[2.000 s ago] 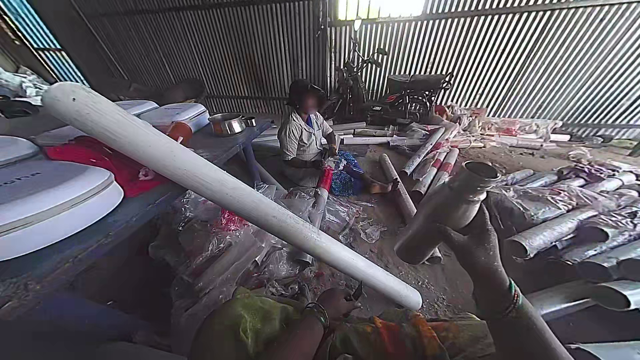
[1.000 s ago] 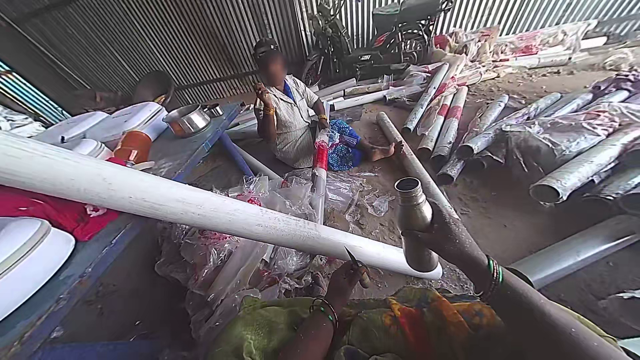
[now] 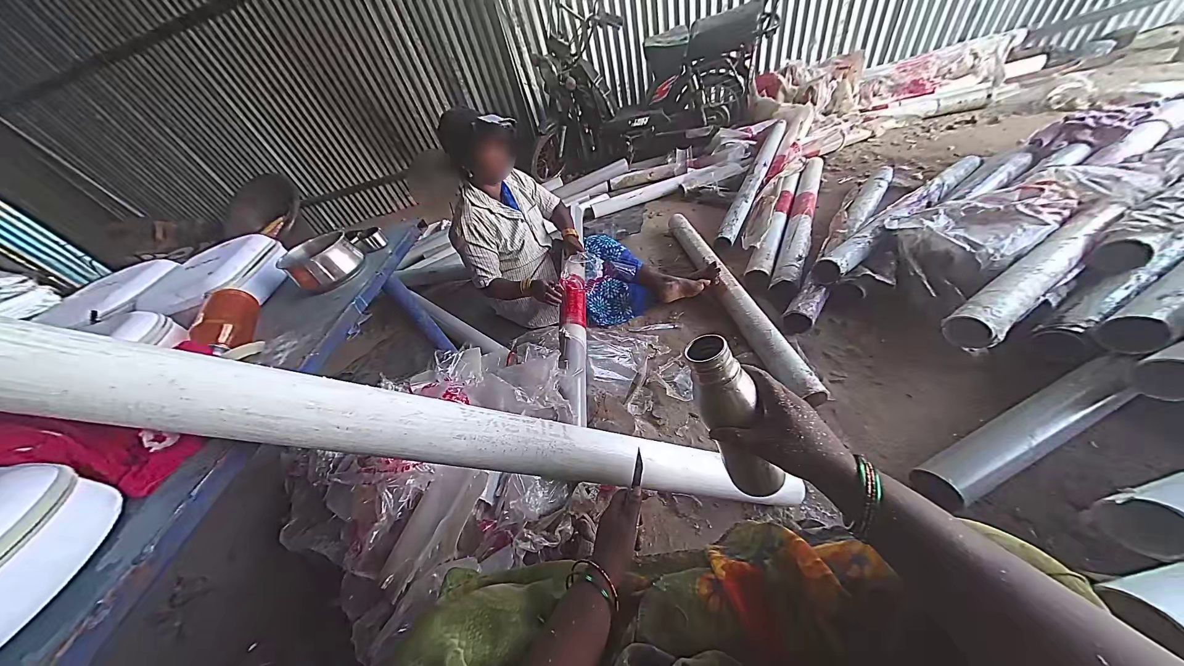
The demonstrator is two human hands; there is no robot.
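My right hand (image 3: 786, 421) grips an open-mouthed metal bottle (image 3: 726, 393), its neck tilted up and to the left, in front of the far end of a long white pipe (image 3: 370, 407). My left hand (image 3: 622, 523) holds a small pointed blade (image 3: 637, 470), upright beside that pipe; the handle is hidden in the fingers. The white pipe slants across the view from the left edge down to a spot below the bottle. Green and orange patterned cloth (image 3: 740, 592) covers my lap.
A co-worker (image 3: 513, 222) sits on the ground holding a red-banded pipe (image 3: 574, 314). Torn plastic wrap (image 3: 435, 499) lies below the white pipe. A blue table (image 3: 305, 342) bears a metal pot (image 3: 322, 263) and white lids. Metal pipes (image 3: 1027, 444) lie at right, a motorcycle (image 3: 684, 83) stands behind.
The bottle, earlier tilted with its neck to the upper right, has turned over toward the upper left. The co-worker's raised hand has come down to the pipe. The view has shifted.
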